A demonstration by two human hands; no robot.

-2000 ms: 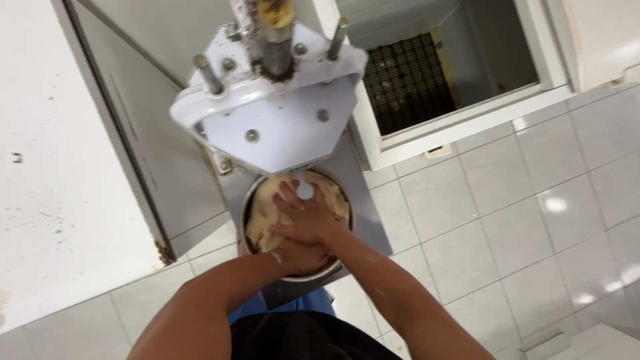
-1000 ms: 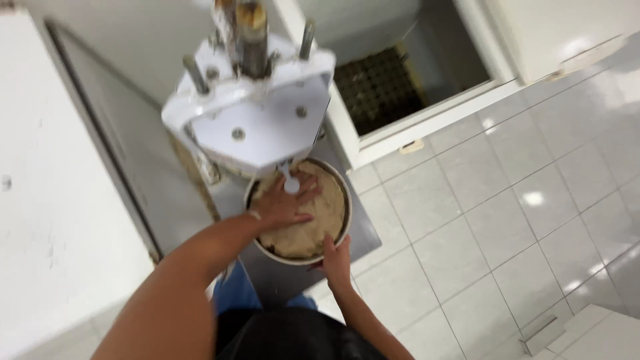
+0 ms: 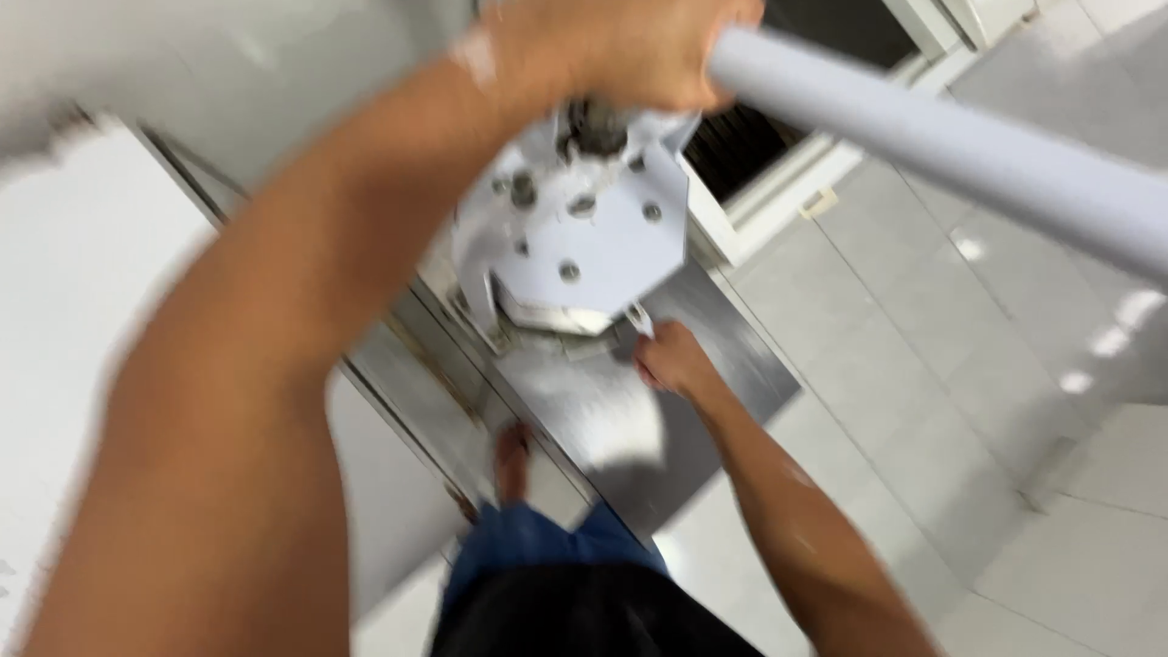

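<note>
At the top, my left hand (image 3: pixel 675 50) is closed around the near end of a long, light grey lever bar (image 3: pixel 912 141) that runs off to the right. Below it is the white metal head (image 3: pixel 602 242) of a manual press, studded with bolts. My right hand (image 3: pixel 671 356), its fingers closed, is on a small white handle (image 3: pixel 639 318) at the head's lower right edge. A bare stainless steel base plate (image 3: pixel 712 438) shows beneath. The round pan of dough is out of sight; whether it is under the head I cannot tell.
A white panel or worktop (image 3: pixel 91 301) lies left, with a grey metal panel (image 3: pixel 383 474) beside it. A white-framed opening (image 3: pixel 776 196) with a dark grate is at the upper right. My foot (image 3: pixel 512 461) is near the plate, on tiled floor (image 3: pixel 876 365).
Both hands have left the round pan of dough, which is no longer visible. My left hand has moved up to the lever bar, now in view, and my right to the small handle. The view has shifted.
</note>
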